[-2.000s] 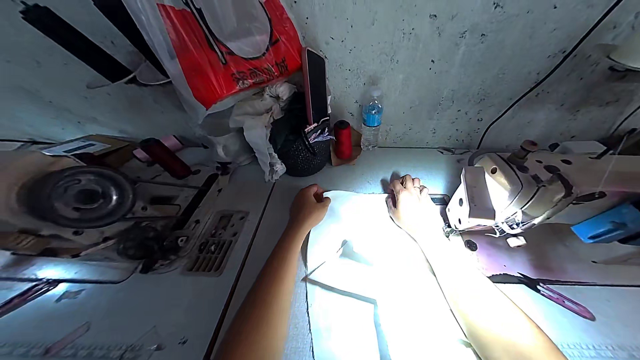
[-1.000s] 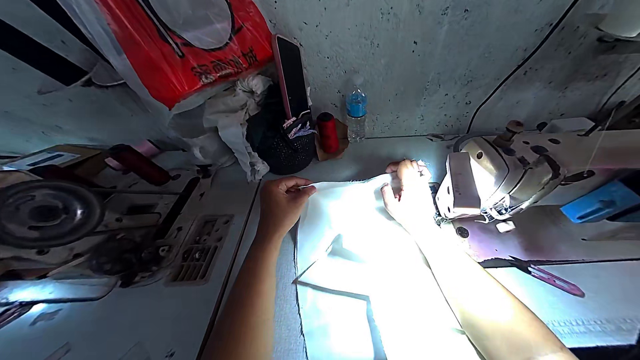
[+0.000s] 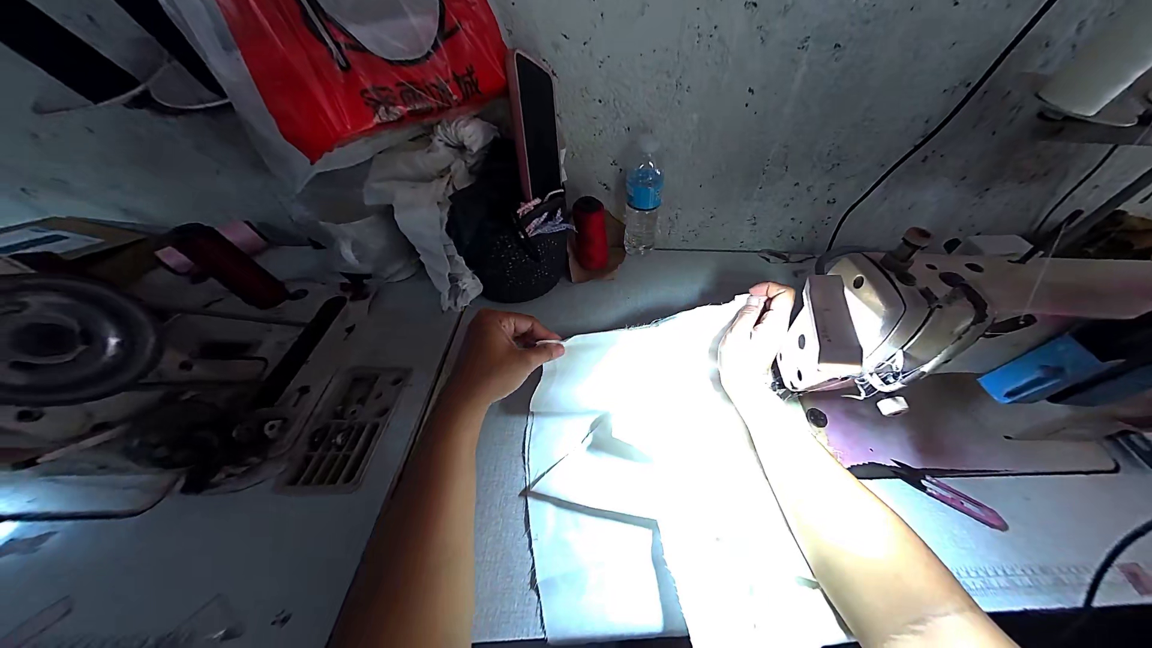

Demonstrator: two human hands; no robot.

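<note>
A large piece of white fabric [image 3: 594, 540] with frayed edges lies on the sewing table, its right part washed out by bright light. A folded flap shows at its middle left. My left hand [image 3: 508, 354] pinches the far left corner between thumb and fingers. At the far right corner, my right hand [image 3: 756, 333] grips the edge, just left of the sewing machine head [image 3: 855, 315]. Some of the right fingers are lost in glare.
Thread snips [image 3: 958, 499] lie right of my right forearm. Along the wall stand a water bottle [image 3: 643, 202], a red thread spool [image 3: 590, 234] and a black container [image 3: 517, 261] with a phone [image 3: 537, 126]. Another machine [image 3: 207, 405] occupies the left.
The far edge of the fabric, level between my hands earlier, now slants up to the right. My right hand has come closer to the machine head, and the hands are farther apart.
</note>
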